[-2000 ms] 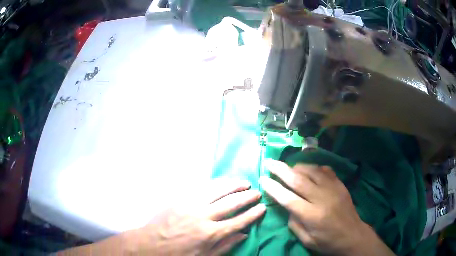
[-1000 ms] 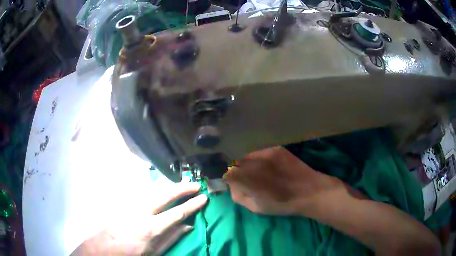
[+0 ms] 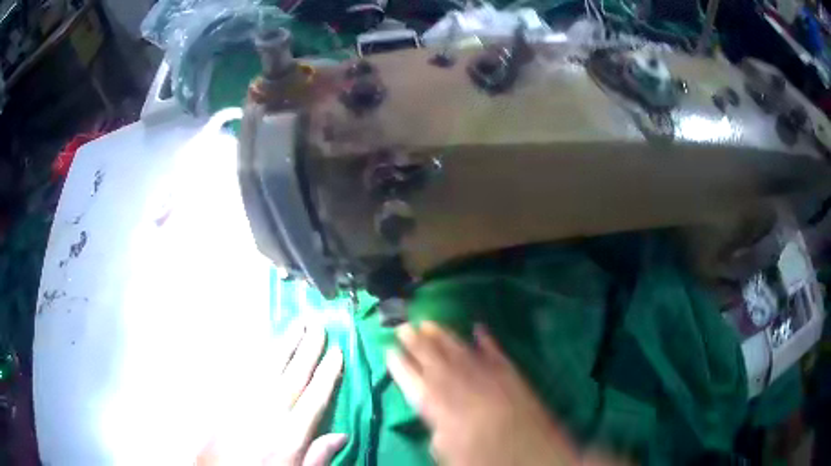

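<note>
Green fabric [image 3: 538, 309] lies under the sewing machine's beige arm [image 3: 547, 173] and runs down to the bottom edge of the picture. It looks nearly white under the lamp near the needle area [image 3: 351, 291]. My left hand [image 3: 296, 400] lies flat on the cloth left of a dark line in it, fingers towards the needle, partly washed out by glare. My right hand [image 3: 474, 391], blurred, rests on the cloth just below and right of the machine's left end. Neither hand visibly pinches the cloth. The presser foot and needle cannot be made out.
The white machine table [image 3: 82, 364] spreads to the left, strongly glared. A crumpled clear plastic bag [image 3: 196, 45] is behind the machine's left end. A red thing [image 3: 71, 155] is beyond the table's left edge. A dark and white patterned item [image 3: 765, 305] is at the right.
My right hand has come out from under the machine arm towards me and lies on the cloth. My left hand has moved slightly, its fingers now pointing more forward. The view has shifted slightly.
</note>
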